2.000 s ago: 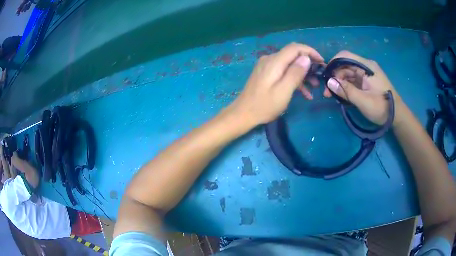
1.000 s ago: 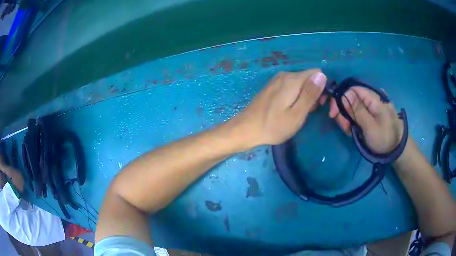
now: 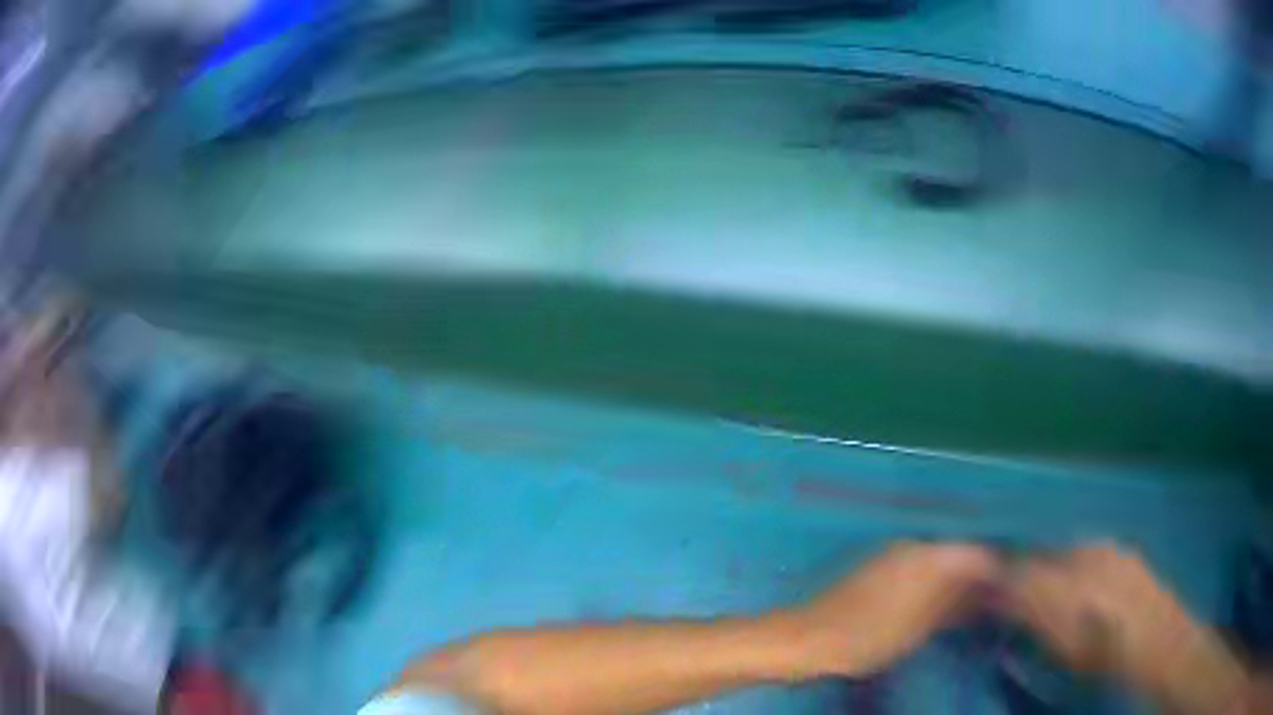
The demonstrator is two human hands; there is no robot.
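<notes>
The picture is strongly blurred. My left hand (image 3: pixel 907 601) and my right hand (image 3: pixel 1103 608) meet at the lower right, fingertips together over the bench (image 3: pixel 614 559). Dark curved parts of a headband (image 3: pixel 868 693) show blurred below my hands, partly cut off by the lower edge. My fingers are closed around the joint between headband and yoke, which they mostly hide. The yoke cannot be made out clearly.
A green conveyor belt (image 3: pixel 559 210) runs beyond the bench, with a blurred black frame (image 3: pixel 942 189) on it. A dark pile of headbands (image 3: pixel 258 489) lies at the left. A person in white (image 3: pixel 56 559) is at the left edge. Something bright blue (image 3: pixel 265 35) is at the upper left.
The view has swung up and blurred, so the conveyor fills more of it. My hands now appear lower, with the headband partly out of the picture; my hands are closer together.
</notes>
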